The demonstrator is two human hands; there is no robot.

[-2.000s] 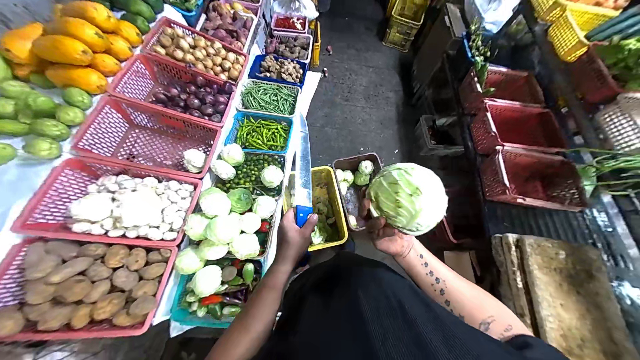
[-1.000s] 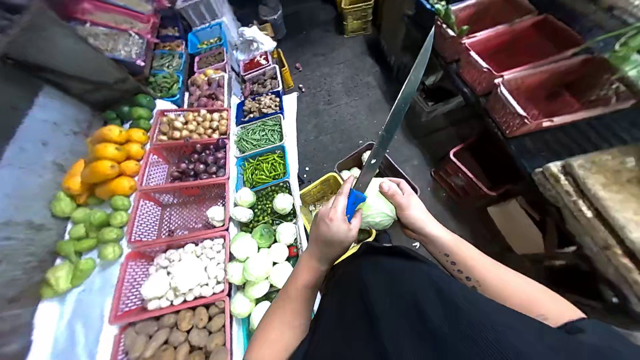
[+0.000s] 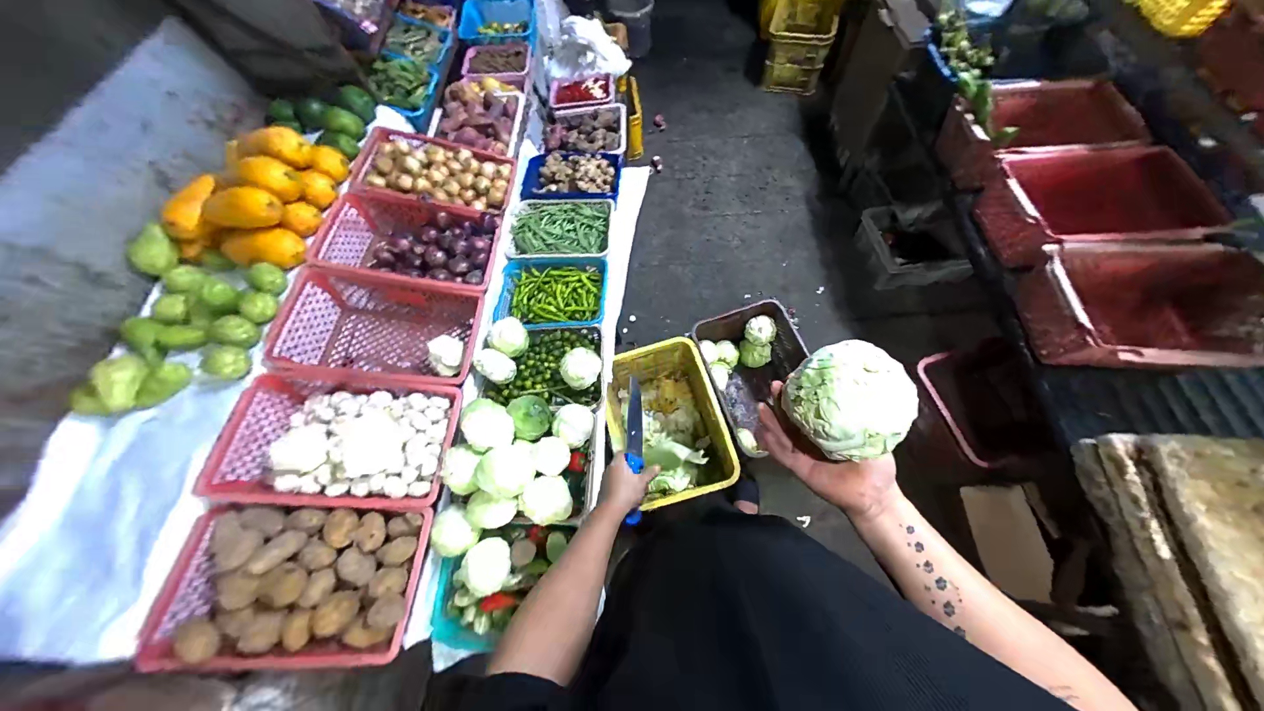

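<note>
My left hand (image 3: 626, 486) is closed around the blue handle of a knife (image 3: 634, 425), its blade pointing away from me over the edge of a yellow plastic crate (image 3: 726, 434). Cabbage leaves and trimmings (image 3: 679, 456) lie in that crate. On the upturned palm and fingers of my right hand (image 3: 839, 479) rests a pale green cabbage (image 3: 851, 400), to the right of the crates. Beyond the yellow crate, a dark crate (image 3: 703, 326) holds several small cabbages (image 3: 757, 341). More cabbages (image 3: 506, 468) are piled on the stall, left of the knife.
Red baskets of potatoes (image 3: 296, 583), garlic (image 3: 360, 444) and onions (image 3: 434, 242) line the left side, with papayas (image 3: 242, 207) behind. Green chillies (image 3: 556, 294) stand nearer the aisle. Red crates (image 3: 1116, 197) and a worn thick board (image 3: 1185, 533) are at right.
A second ago the knife was raised beside the cabbage, with both hands close together. Now my hands are apart, the knife lower over the yellow crate and the cabbage farther right.
</note>
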